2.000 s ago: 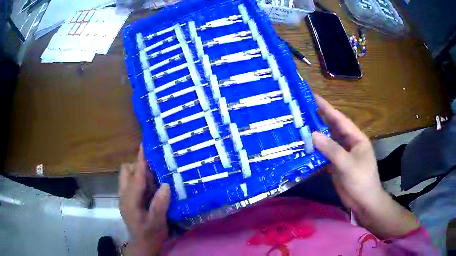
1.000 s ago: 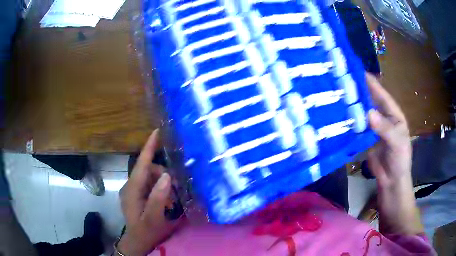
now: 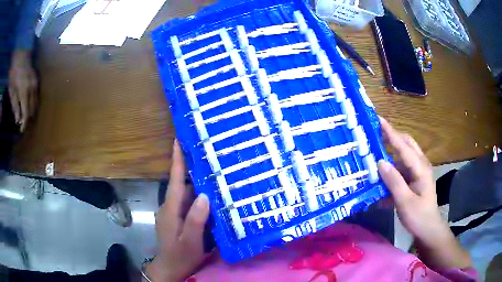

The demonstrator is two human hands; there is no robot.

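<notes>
A bright blue blister tray [image 3: 220, 242] is held tilted over my lap and the table's front edge. White rod-shaped parts [image 3: 234, 132] lie across it in two columns, with pale white ends lined up as bars. My left hand [image 3: 184, 215] holds the tray's left side near the bottom corner, thumb on the edge. My right hand [image 3: 410, 184] holds the right side near the lower right corner, thumb on the rim. The fingers under the tray are hidden.
On the brown table [image 3: 99, 110] are white papers [image 3: 110, 22], a slim black pen [image 3: 355, 55], a smartphone [image 3: 399, 55] with a beaded charm [image 3: 424, 58], a clear parts box [image 3: 352, 12] and a clear tray [image 3: 440, 25]. Another person's hand [image 3: 23, 88] is at the left edge.
The tray swung right and close to the camera, blurred, then came back lower and sharper, now right of its first place. Both hands still hold it. Another person's hand has appeared at left.
</notes>
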